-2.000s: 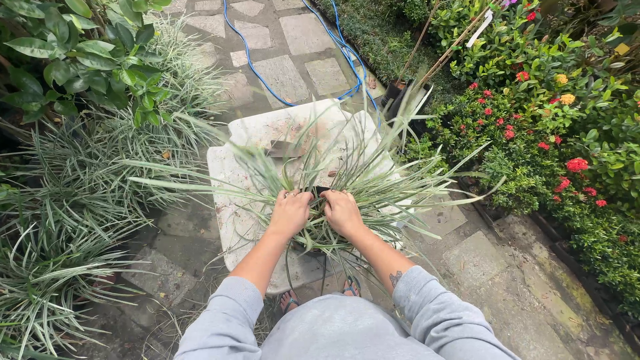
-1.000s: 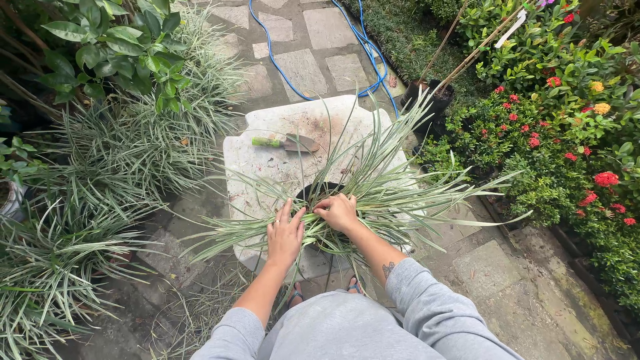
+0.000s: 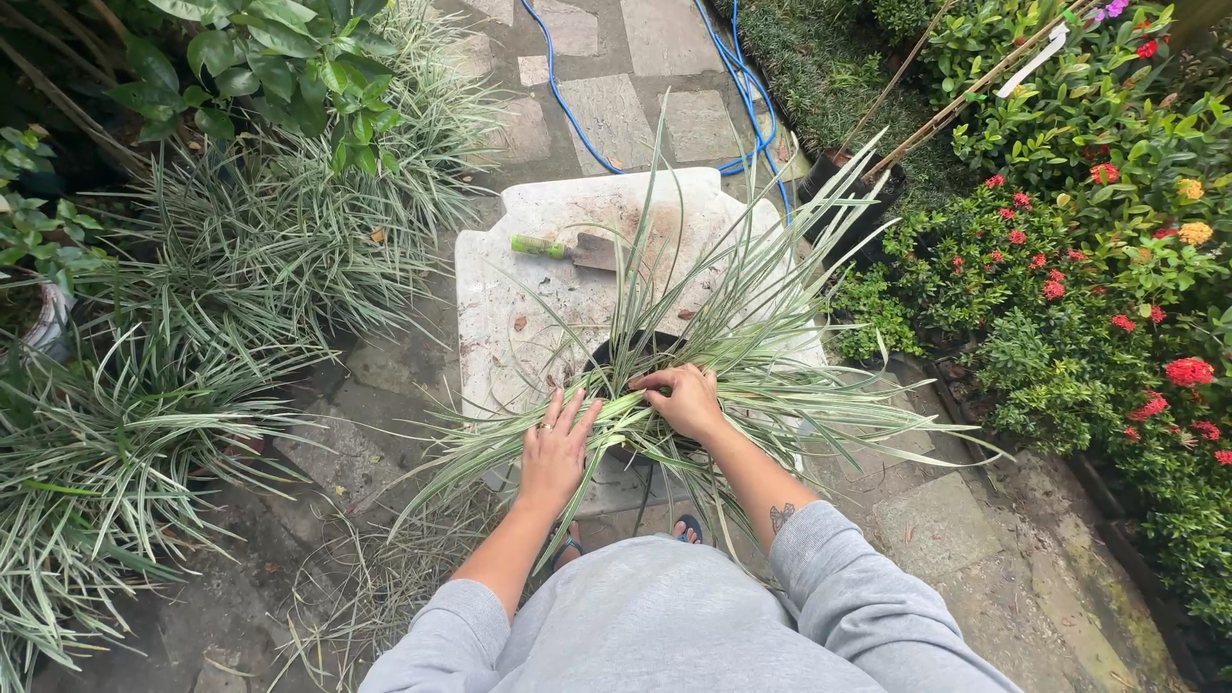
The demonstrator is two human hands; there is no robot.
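A variegated grass-like plant [image 3: 770,371] with long striped leaves spreads out of a black plastic pot [image 3: 603,358] on a stained white plastic table [image 3: 491,318]. My left hand [image 3: 555,452] lies on leaves at the pot's left front, fingers spread, a ring on one finger. My right hand [image 3: 685,399] is at the plant's centre, thumb and fingers pinched together on a leaf or stem; the exact piece is too small to tell. Behind the pot, a hand trowel [image 3: 577,250] with a green handle lies flat on the table.
More striped grass-like plants [image 3: 260,250] grow along the left. Dry leaf clippings [image 3: 385,577] lie on the stone paving [image 3: 934,520]. A blue hose [image 3: 568,106] runs behind the table. At right stand a black pot [image 3: 847,202] with stakes and flowering shrubs [image 3: 1059,279].
My hands were close together at the plant's centre two seconds ago; my left hand has since moved left onto the leaves. The leaves that hid the trowel have shifted, and it shows fully.
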